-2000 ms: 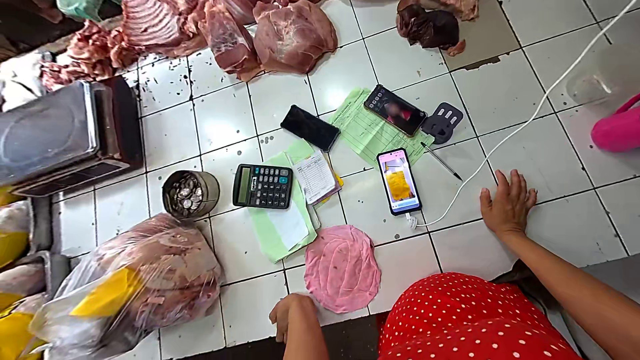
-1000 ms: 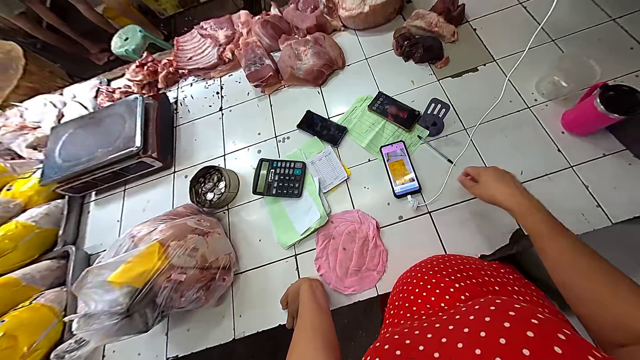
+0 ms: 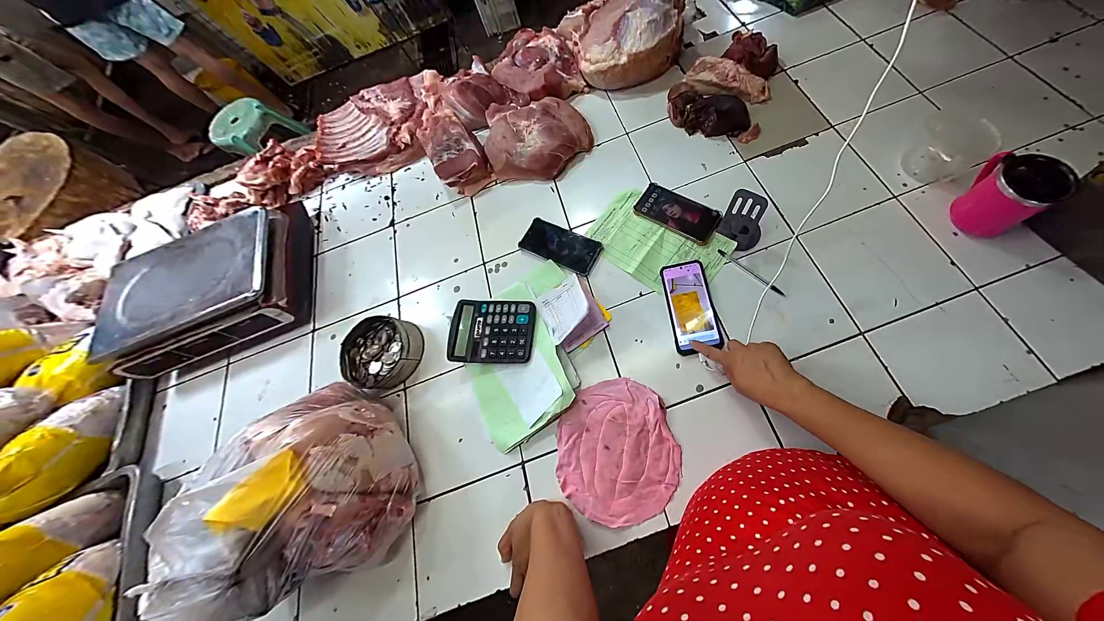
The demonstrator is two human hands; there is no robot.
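My right hand touches the lower end of a lit smartphone with its index finger; a white cable runs beside it. My left hand rests with bent fingers at the counter's front edge, seemingly holding nothing, just left of a pink round cloth. A black calculator lies on green and white papers. A dark phone lies above them. Another phone lies on a green ruled sheet, near a pen and a dark slotted plastic piece.
A tin of coins, a plastic bag of meat and a weighing scale stand at left, near yellow-wrapped chickens. Raw meat cuts line the far edge. A pink tumbler and a clear plastic container are at right.
My right hand has moved left from the tiles to the lit phone, its index finger now extended. It was spread flat earlier, then closed. My left hand stays near the front edge. The view has shifted.
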